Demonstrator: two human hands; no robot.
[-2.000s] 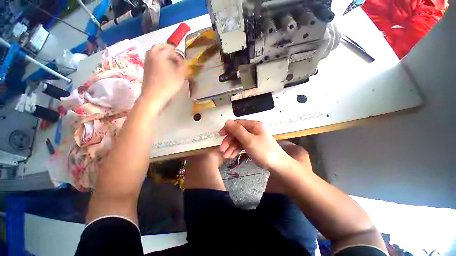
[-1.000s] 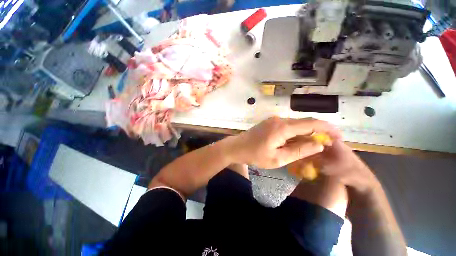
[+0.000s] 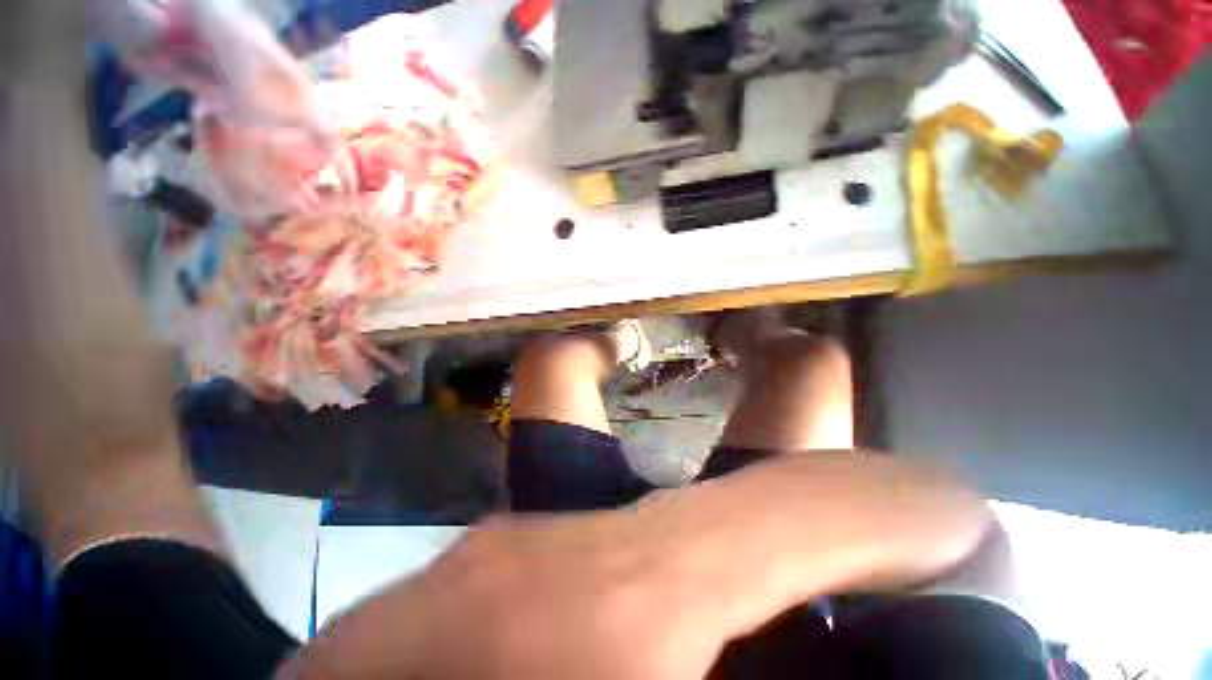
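The floral cloth (image 3: 359, 173) lies heaped left of the machine, and one part rises toward the top left. My left arm reaches up the left edge; my left hand (image 3: 47, 60) is blurred and cut off, and its grip is hidden. My right arm crosses low over my lap; my right hand (image 3: 492, 618) is blurred at the bottom, its fingers out of the picture. A yellow strip (image 3: 926, 199) lies right of the machine, one end at the table's front edge. The overlock machine (image 3: 824, 80) stands at the top centre.
The white table (image 3: 744, 259) has a wooden front edge. A red spool (image 3: 529, 16) is behind the machine's left side. Tweezers (image 3: 1021, 73) lie at its right. Red cloth (image 3: 1150, 40) is at the far right corner. My knees are under the table edge.
The yellow strip has gone from my hands to the table right of the machine. My left arm has swung up to the left; my right arm now crosses my lap. Part of the floral heap is raised.
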